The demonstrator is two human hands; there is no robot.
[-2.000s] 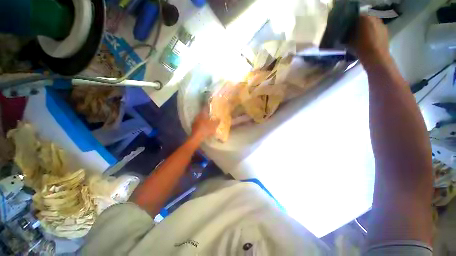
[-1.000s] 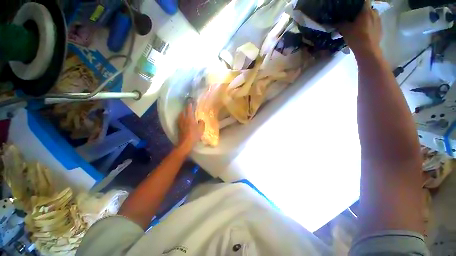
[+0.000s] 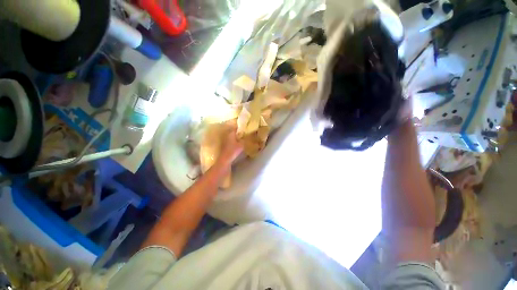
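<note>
A white rounded trough (image 3: 170,164) lies ahead of me, with cream and tan fabric scraps (image 3: 258,116) heaped in it. My left hand (image 3: 229,148) is in the near end of the trough, against the scraps; its fingers are blurred and partly hidden, so I cannot tell its grip. My right hand (image 3: 403,110) holds a shiny, crumpled black plastic bag (image 3: 363,85) above the white tabletop (image 3: 329,192), beside the trough. The bag covers most of the fingers. Whitish material shows around the bag's top.
Thread cones (image 3: 48,17) on black discs stand at the upper left. A red object (image 3: 164,16) lies at the top. Dark scissors (image 3: 445,88) lie at the right. A chair's curved black backrest (image 3: 450,215) and cream cloth heaps show at the lower right.
The black bag and my right hand have moved down and nearer, over the tabletop edge. My left hand has shifted slightly within the scraps. The view has turned, bringing the red object into sight.
</note>
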